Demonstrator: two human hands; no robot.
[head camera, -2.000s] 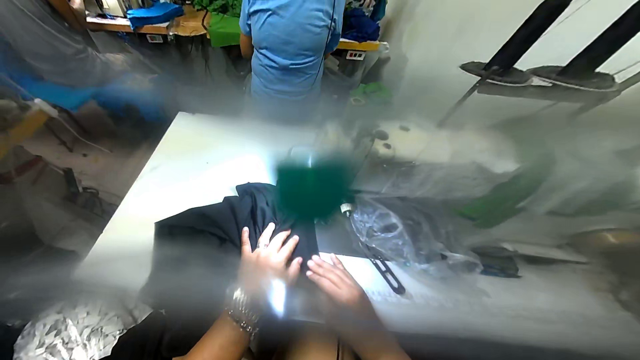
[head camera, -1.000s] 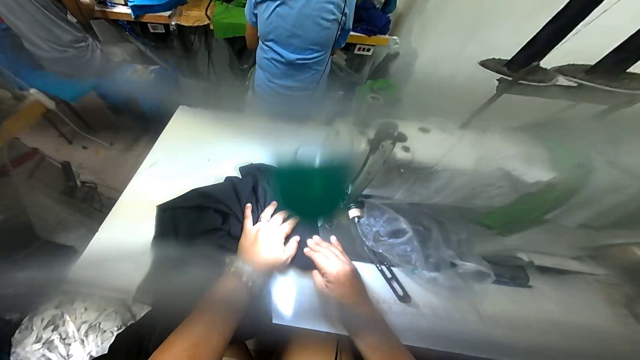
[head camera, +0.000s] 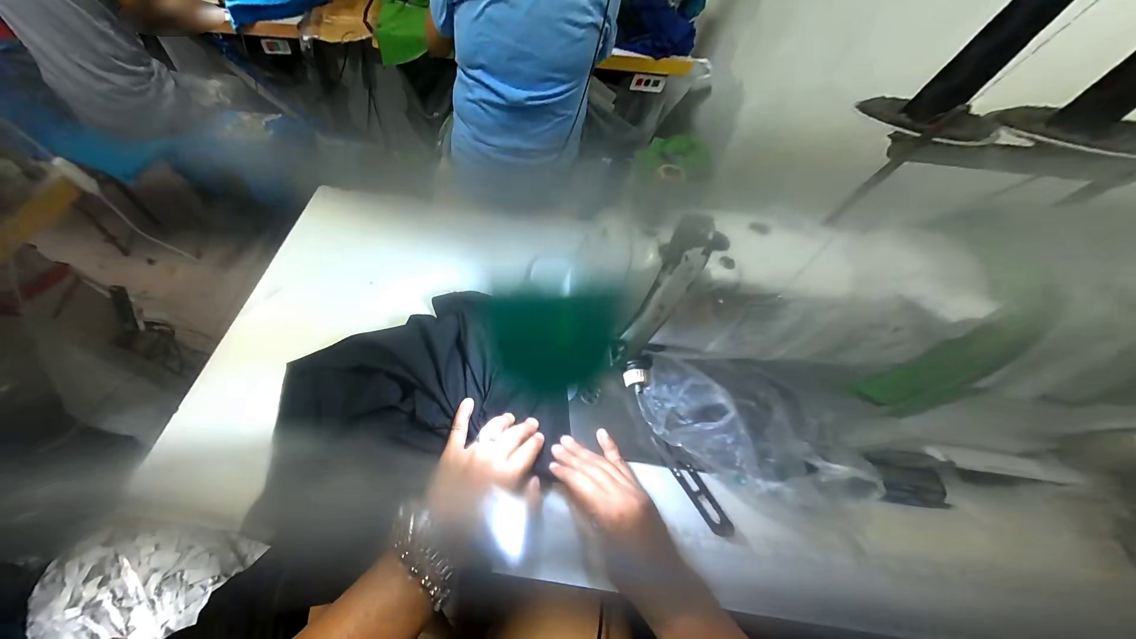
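Black cloth (head camera: 382, 382) lies bunched on a white sewing table (head camera: 293, 284) and hangs over its near edge. My left hand (head camera: 493, 457) rests on the cloth with its fingers spread; a bracelet is on that wrist. Close to its right, my right hand (head camera: 603, 488) lies flat at the cloth's right edge, fingertips touching or near it. Beyond both hands a blurred green patch (head camera: 557, 342) hides part of the cloth and the needle area of a sewing machine (head camera: 674, 275). Neither hand is seen gripping anything.
Clear plastic (head camera: 710, 417) covers part of the machine bed, beside a slotted black metal bar (head camera: 704, 503). Thread stands (head camera: 941, 120) rise at the upper right. A person in a blue shirt (head camera: 524, 80) is beyond the table, another person's arm at upper left. Shiny silvery material (head camera: 133, 581) lies lower left.
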